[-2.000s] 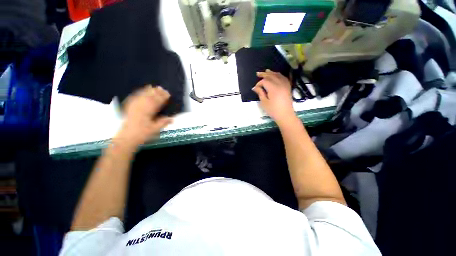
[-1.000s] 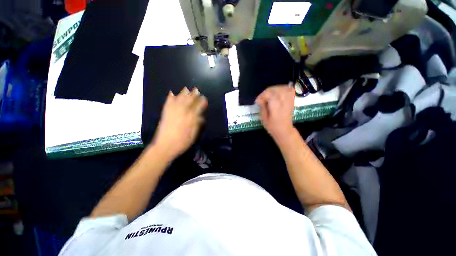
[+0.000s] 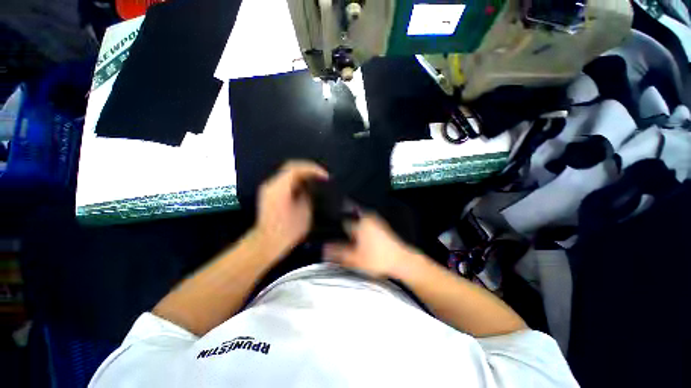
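Note:
A large black cut panel (image 3: 276,121) lies on the table, its upper part by the lit needle area (image 3: 327,91), its lower part over the front edge. My left hand (image 3: 288,204) and my right hand (image 3: 367,242) are close together at the panel's lower end, near my body. Both are blurred and hold black cloth (image 3: 327,208) between them. Whether this cloth is a separate small piece or part of the panel cannot be told. Small black cut pieces (image 3: 409,102) lie right of the needle under the machine arm.
A stack of black panels (image 3: 163,83) lies at the table's left. The sewing machine (image 3: 348,34) with its lit screen (image 3: 436,20) stands at the back. Black-handled scissors (image 3: 459,125) lie right of the small pieces. Grey-white and black cloth (image 3: 598,144) is heaped at right.
The large panel has come from the left stack to the needle area. My right hand has moved from the small pieces down and left, beside my left hand, and black cloth is now between them.

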